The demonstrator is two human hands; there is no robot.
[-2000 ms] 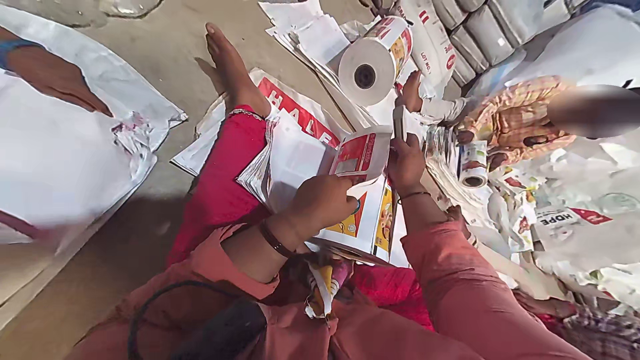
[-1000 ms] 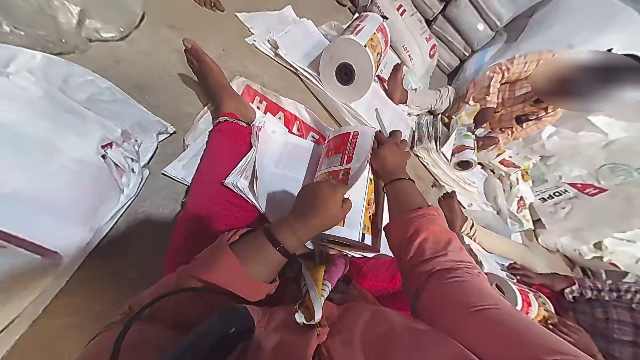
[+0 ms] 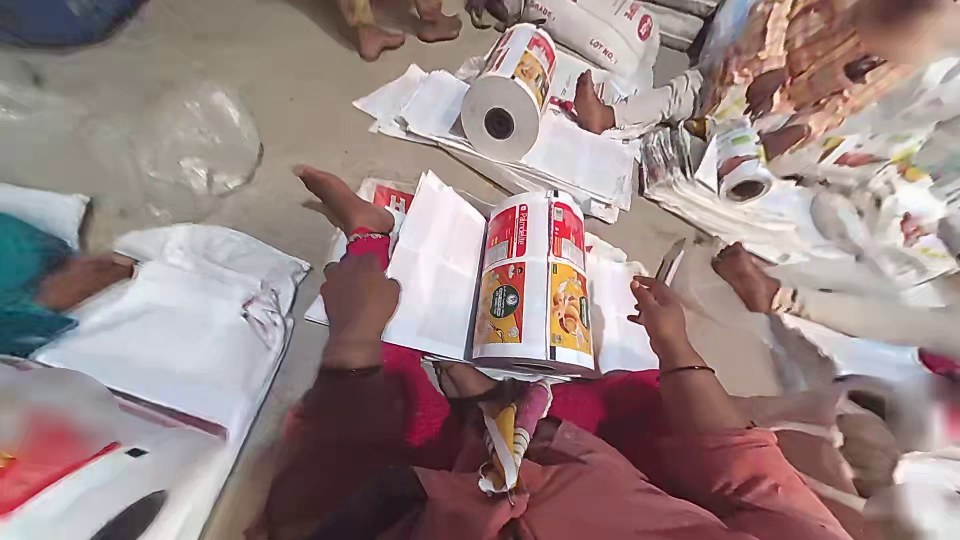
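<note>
A printed packaging film roll (image 3: 534, 285) lies between my legs, with red and yellow panels facing up. White film sheets (image 3: 437, 277) fan out along its left side. My left hand (image 3: 361, 304), slightly blurred, is closed at their left edge, its fingertips partly hidden. To the right of the roll, my right hand (image 3: 660, 311) has its index finger and thumb stretched toward more white sheets (image 3: 621, 307). A thin blade (image 3: 670, 262) sticks up from behind those fingers and appears held in that hand.
Another printed roll (image 3: 501, 124) rests on stacked sheets (image 3: 574, 172) ahead. A white sack (image 3: 180, 315) lies at left beside a person's hand (image 3: 86, 281). At right, a person's foot (image 3: 742, 277) is near my right hand; sheet piles (image 3: 697, 180) and a smaller roll (image 3: 746, 176) lie beyond.
My left hand has moved left from the red-printed flap to the sheets' outer edge. My right hand has come away to the right of the roll. The roll's printed face is now uncovered.
</note>
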